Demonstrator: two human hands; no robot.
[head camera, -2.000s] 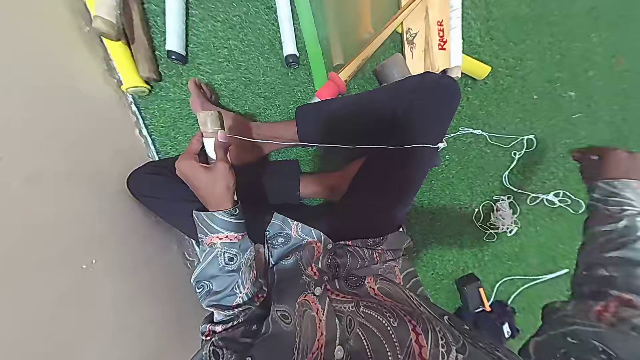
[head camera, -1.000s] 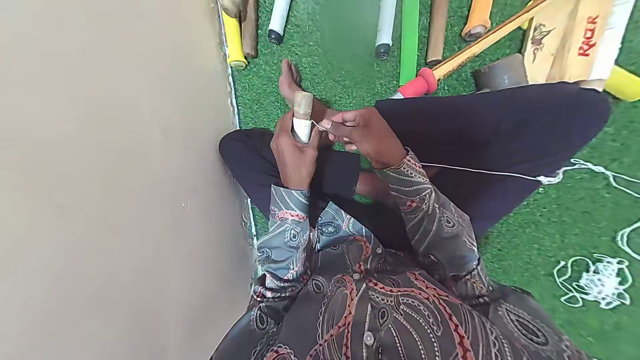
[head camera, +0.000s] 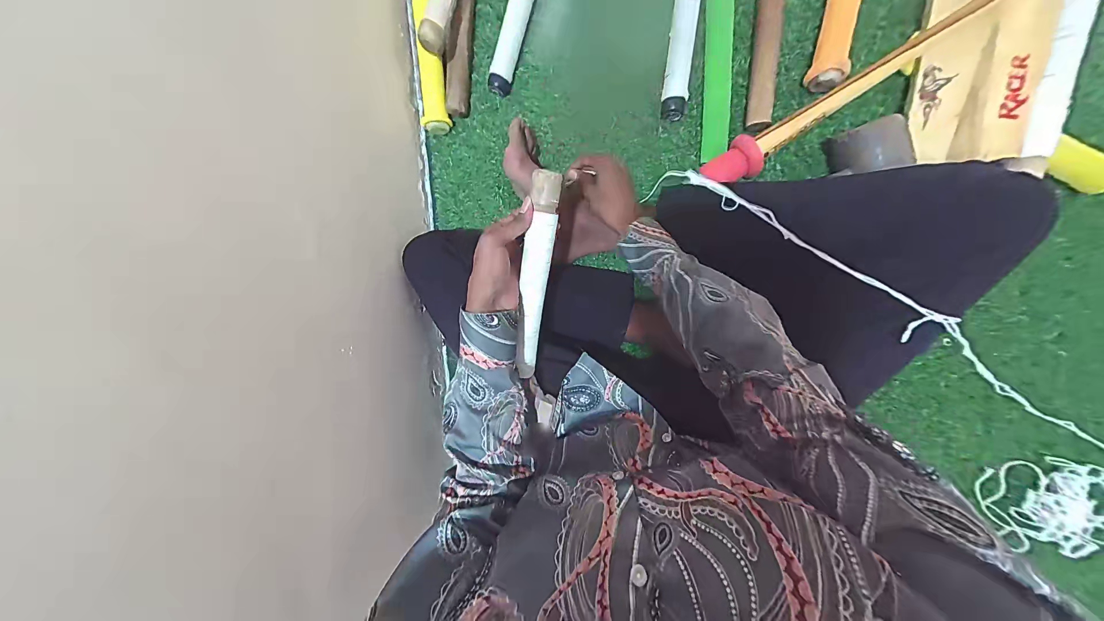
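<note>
My left hand (head camera: 500, 254) is closed round a wooden handle (head camera: 536, 280) wrapped in white cord, its bare wooden end pointing away from me. Just right of that bare end is my right hand (head camera: 604, 190), blurred, with the fingers bent and pinched together, apparently on the cord. White cord (head camera: 815, 246) runs from beside my right hand over the dark trouser leg and down to the right. A loose tangle of the cord (head camera: 1056, 504) lies on the green mat at the lower right.
Beyond my feet lie several bat handles, among them white (head camera: 681, 60), green (head camera: 718, 78) and orange (head camera: 832, 52) ones. A red-ended wooden stick (head camera: 862, 78) leans across by a wooden bat blade (head camera: 975, 95). A plain wall (head camera: 216, 302) borders the left side.
The handle has tilted so its long white-wrapped part shows. My right hand, out of the work two seconds ago, is now beside its end. The cord has shifted across the knee.
</note>
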